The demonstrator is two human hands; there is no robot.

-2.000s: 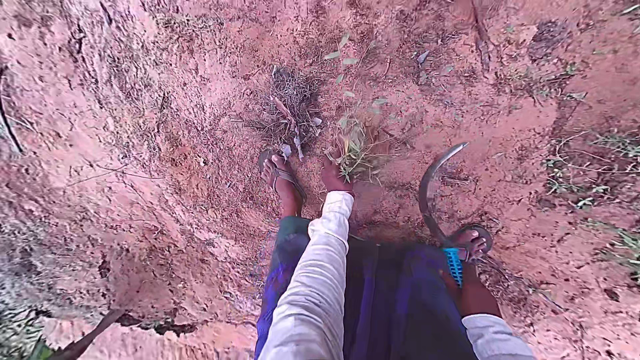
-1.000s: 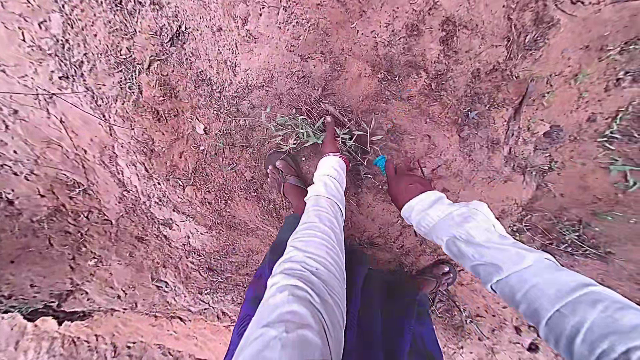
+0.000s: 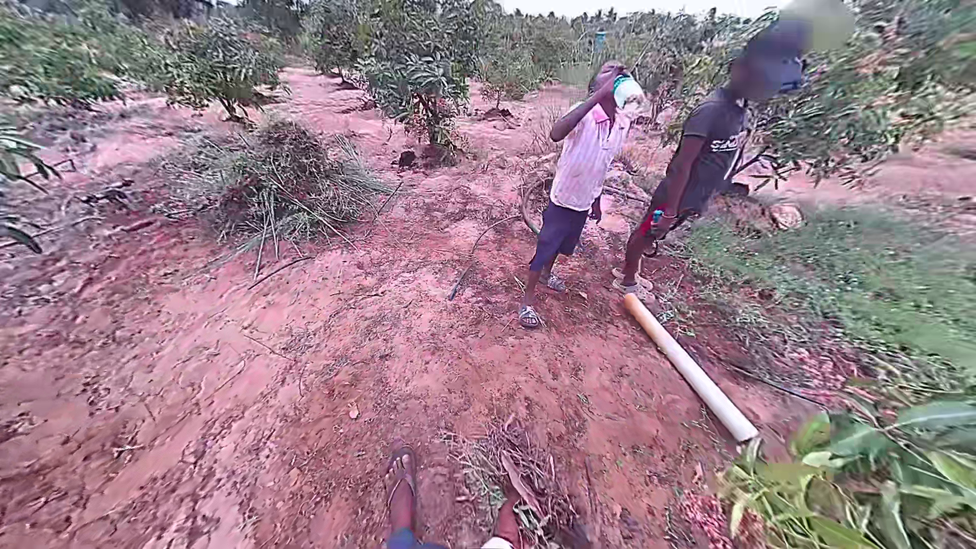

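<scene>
My left hand (image 3: 508, 520) is partly visible at the bottom edge, with a bit of white sleeve cuff below it. It reaches to a small heap of dry grass and weeds (image 3: 543, 474) on the reddish soil. Its fingers are hidden or blurred among the stems, so its grip is unclear. A brown, curled dry leaf (image 3: 520, 482) lies on the heap beside the hand. To the left is my foot in a sandal (image 3: 402, 476). My right hand is out of view, and no sickle of mine can be made out.
Ahead, a person in a light shirt (image 3: 585, 164) raises a bottle (image 3: 628, 93) near the face. Another person in a dark shirt (image 3: 705, 156) stands alongside. A pale pipe (image 3: 690, 366) lies at right, near leafy branches (image 3: 877, 480). A large cut-grass pile (image 3: 286, 179) sits at left.
The view has tilted up strongly, bringing in people and shrubs. My right hand, which held a teal-handled sickle two seconds ago, has left view. My left hand remains low among plant matter.
</scene>
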